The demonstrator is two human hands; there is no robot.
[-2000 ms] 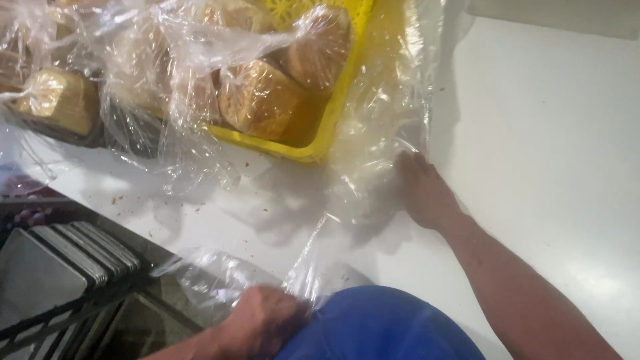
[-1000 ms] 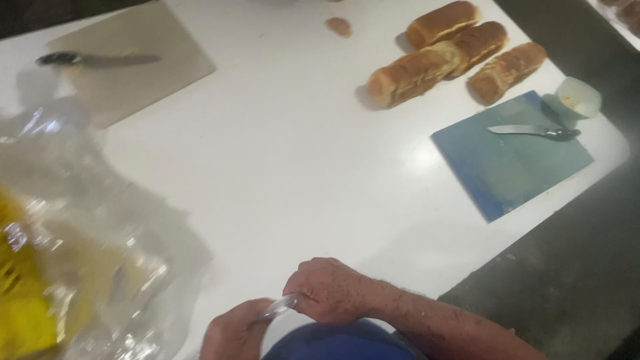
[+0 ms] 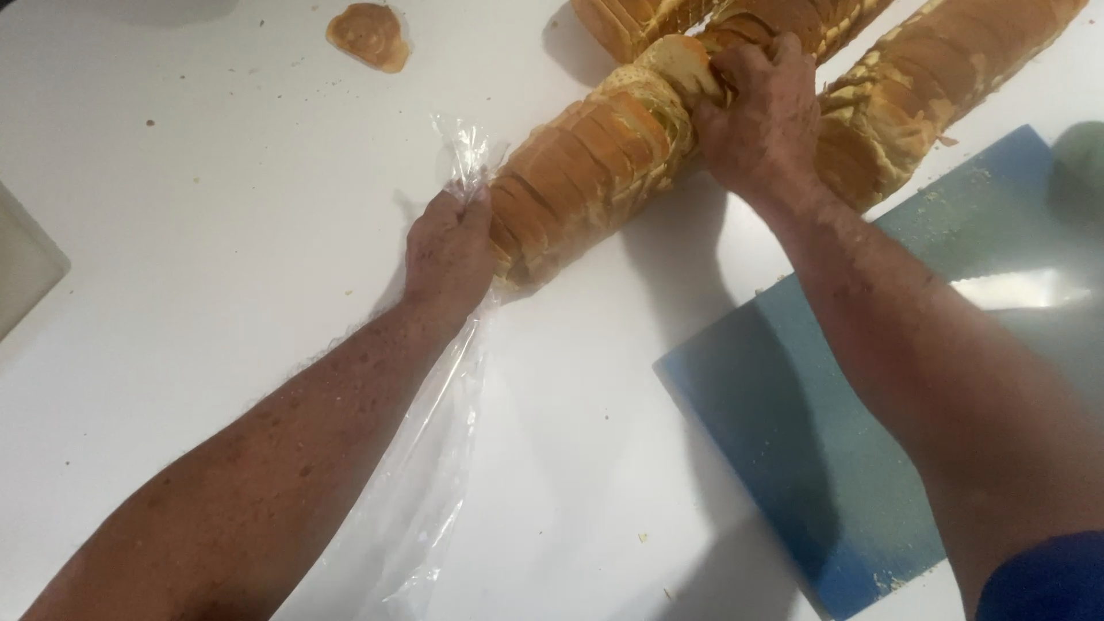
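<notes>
My left hand (image 3: pixel 450 246) grips a clear plastic bag (image 3: pixel 431 431) that trails down toward me, and it touches the near end of a sliced bread loaf (image 3: pixel 586 168). At the loaf's far end is my right hand (image 3: pixel 763 112), its fingers bent into the gap between slices; whether they pinch a slice cannot be seen. Another sliced loaf (image 3: pixel 793 21) continues beyond that hand. More sliced loaves lie at the top (image 3: pixel 634 21) and to the right (image 3: pixel 940 86).
A blue-green cutting board (image 3: pixel 750 431) lies at the right, partly under my right forearm, with a knife blade (image 3: pixel 1022 289) on it. A bread end piece (image 3: pixel 369 36) rests at the upper left. The corner of a pale board (image 3: pixel 26 259) shows at the left edge.
Both hands have moved from close to my body out to the loaves, the left one with the plastic bag. The view has shifted toward the loaves; the yellow crate is out of view.
</notes>
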